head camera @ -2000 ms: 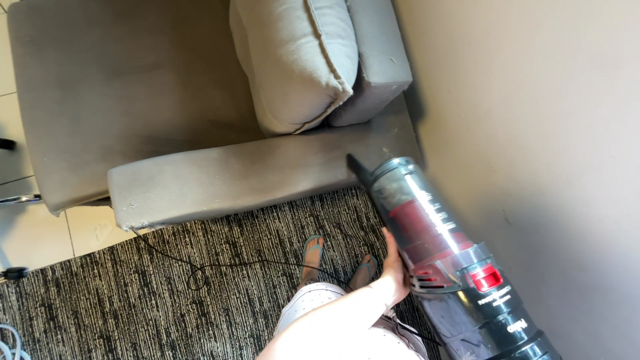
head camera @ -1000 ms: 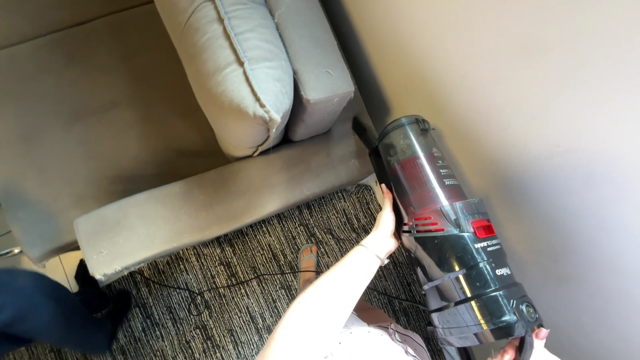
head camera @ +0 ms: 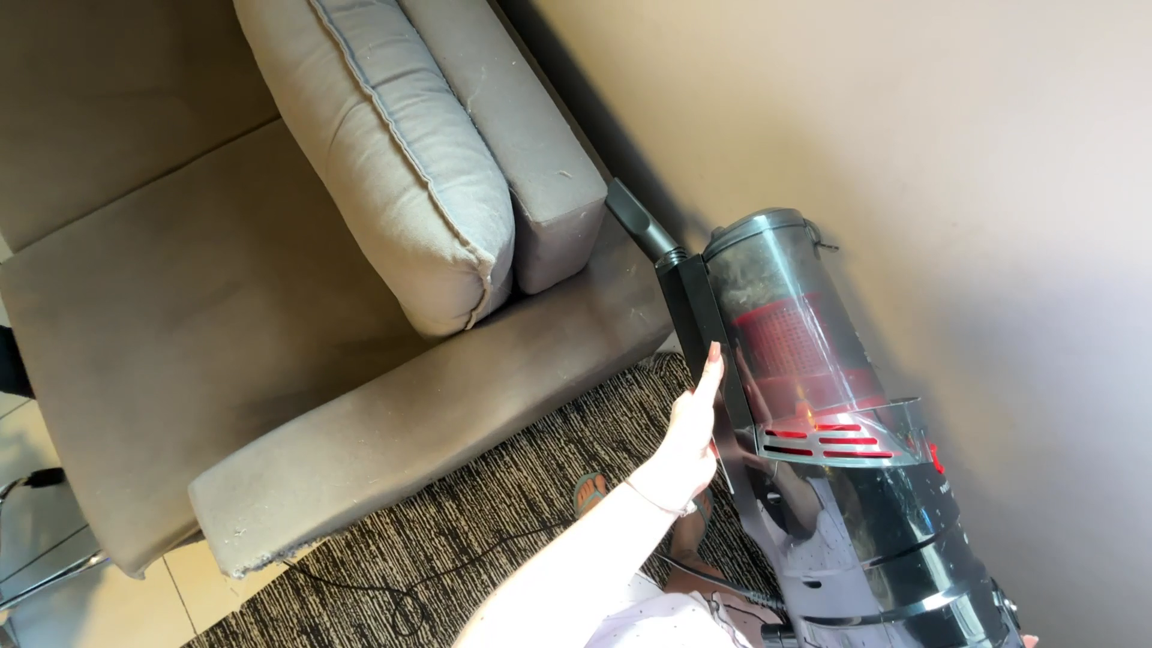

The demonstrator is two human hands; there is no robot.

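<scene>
A stick vacuum cleaner (head camera: 891, 531) with a clear dust cup (head camera: 792, 315) and red filter slants up beside the wall. My left hand (head camera: 693, 441) supports its black body from the left side, one finger stretched along it. At the top, the black crevice nozzle (head camera: 641, 220) points at the back corner of the grey sofa (head camera: 576, 216). Only a bit of my right hand (head camera: 1030, 641) shows at the bottom edge by the vacuum's lower end; its grip is hidden.
A light cushion (head camera: 396, 171) leans on the sofa's backrest. The sofa's armrest (head camera: 432, 414) runs across the middle. A thin black cable (head camera: 360, 587) lies on the striped rug (head camera: 504, 486) near my feet. The wall (head camera: 990, 225) rises at the right.
The nozzle has come up from the armrest to the corner of the backrest. A dark-clothed leg at the lower left a second ago has left that spot. The view has shifted.
</scene>
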